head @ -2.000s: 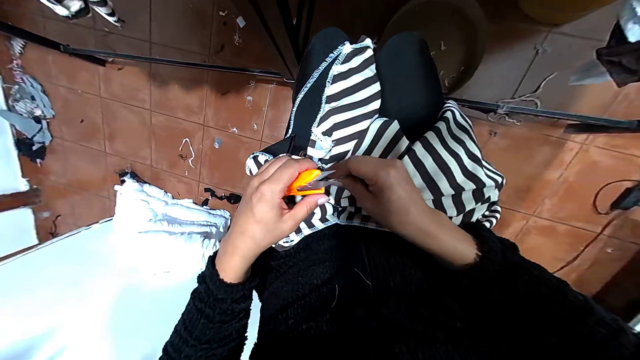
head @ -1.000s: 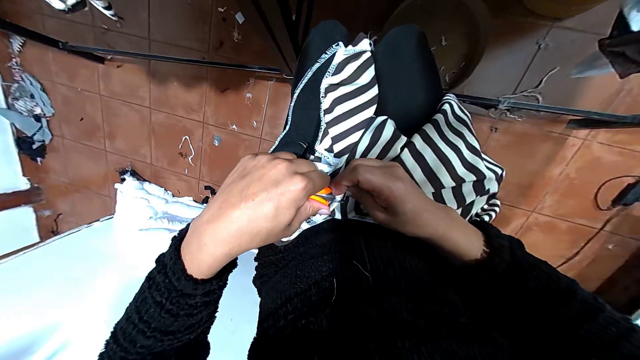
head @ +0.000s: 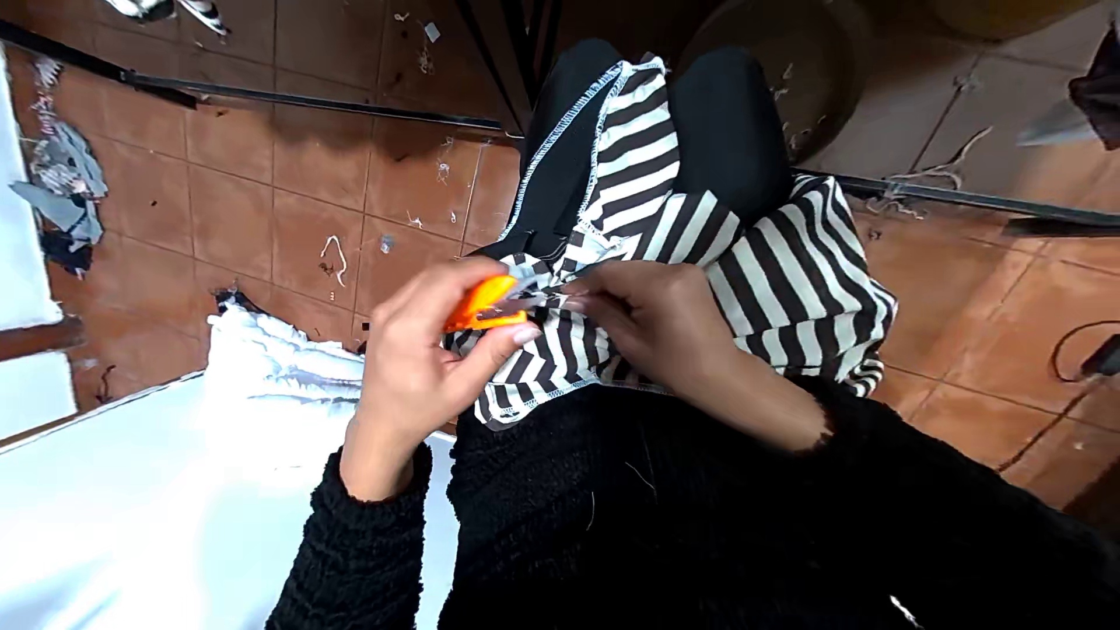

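Note:
In my left hand (head: 429,354) is a pair of small orange thread snips (head: 486,306), its metal blades spread and pointing right. A black-and-white striped garment (head: 783,271) with pale overlocked edges lies across my lap. My right hand (head: 669,324) pinches a bit of its cloth or thread between thumb and fingertips, just right of the blade tips. Exactly what lies between those fingertips is too small to tell. Part of the garment's lower edge rests against my black fuzzy top.
A white table (head: 157,499) with a bunched white cloth (head: 284,354) stands at the lower left. Dark metal bars (head: 350,107) cross above the tiled floor (head: 232,206). Thread scraps (head: 335,258) and grey cloth scraps (head: 72,184) lie on the floor. A dark cable (head: 1041,429) runs at the right.
The left hand has turned and drawn back from over the cloth, so the orange snips show more fully than one second ago. The right hand stays close by at the garment.

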